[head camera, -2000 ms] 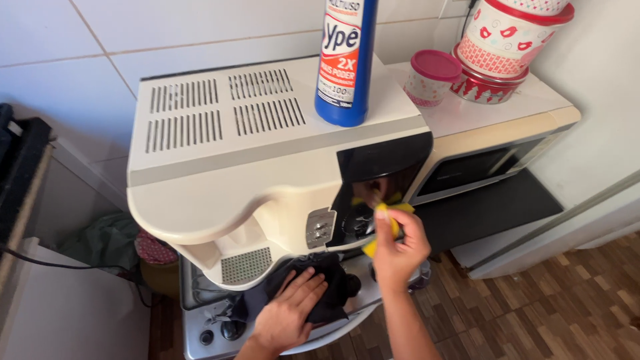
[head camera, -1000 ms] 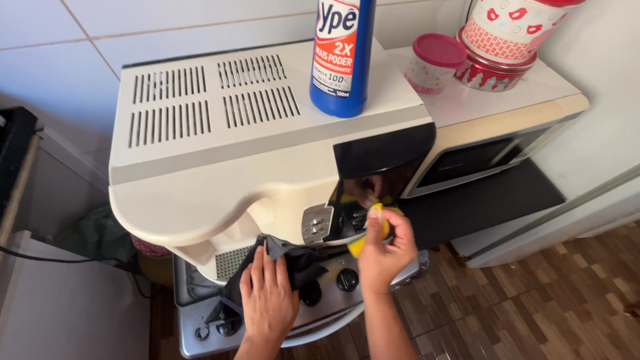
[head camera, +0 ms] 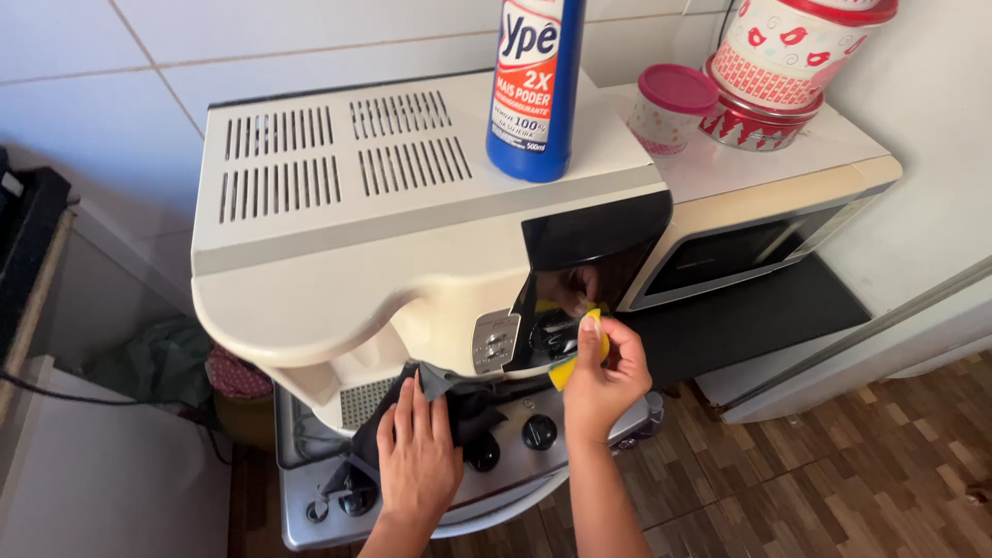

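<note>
A cream water dispenser (head camera: 372, 263) with a vented top sits over the stove's front. My right hand (head camera: 608, 372) pinches a yellow sponge (head camera: 568, 373) against or just before the glossy black front panel (head camera: 601, 232), near its lower part, where wet marks show. My left hand (head camera: 419, 449) lies with fingers extended on a dark cloth (head camera: 473, 411), below the dispenser's drip grille (head camera: 363, 403); whether it grips the cloth cannot be told. A small metallic button plate (head camera: 494, 341) is between the hands. On top of the dispenser stands a blue Ypê cleaner bottle (head camera: 535, 93).
Black knobs (head camera: 539, 432) line the silver stove panel (head camera: 511, 465) under the hands. At the right stands a microwave (head camera: 744, 248) on a black shelf (head camera: 837, 302), with a pink-lidded tub (head camera: 670, 112) and red-and-white tins (head camera: 790, 62) on top. A black cable (head camera: 101, 399) crosses at the left.
The left hand has shifted off the drip grille's near side and the cloth under it has changed shape, baring more knobs. The right hand keeps the sponge at the black panel.
</note>
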